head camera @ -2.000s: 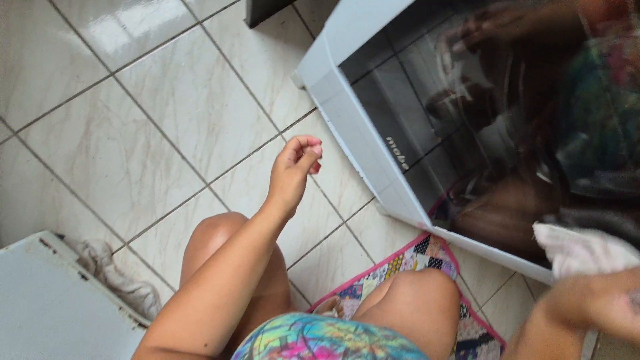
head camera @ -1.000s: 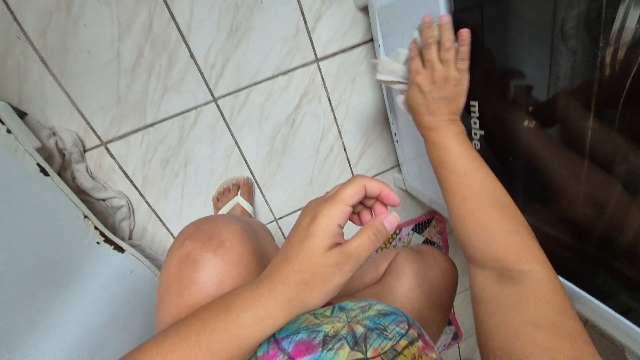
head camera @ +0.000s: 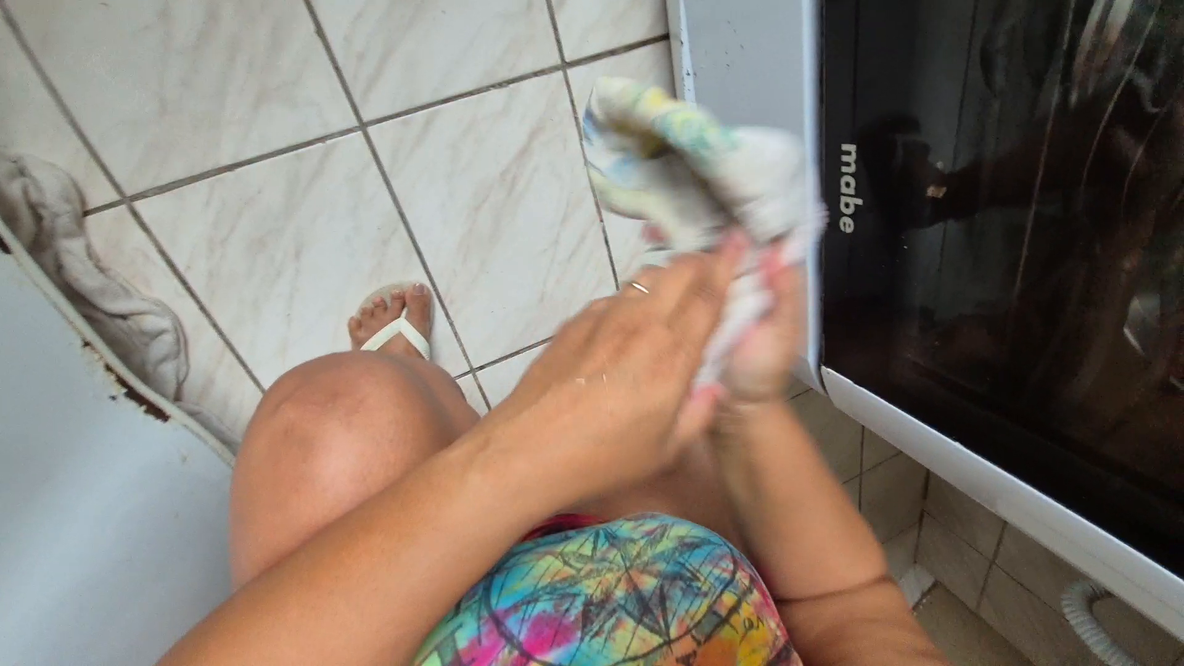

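Observation:
Between my two hands is a bunched white cloth with yellow, green and blue patches (head camera: 703, 157), blurred by motion. My left hand (head camera: 638, 342), with a ring on one finger, presses against the cloth from the left. From the right, my right hand (head camera: 763, 324) holds the same cloth, its fingers partly hidden behind the cloth and my left hand. Just right of the cloth stands an appliance with a glossy dark glass front (head camera: 980, 231) lettered "mabe" and a pale grey frame (head camera: 749, 55). The glass shows reflections and streaks.
A white metal panel with a rusty, chipped edge (head camera: 92, 462) is at the left, a crumpled grey cloth (head camera: 120, 296) behind it. Tiled floor (head camera: 462, 185) lies ahead. My sandalled foot (head camera: 398, 324) and bent knee are below. A ribbed hose (head camera: 1096, 620) is at lower right.
My right hand has come off the appliance's frame with the cloth and moved back toward my left hand. My left hand, holding nothing a second ago, now presses on the cloth.

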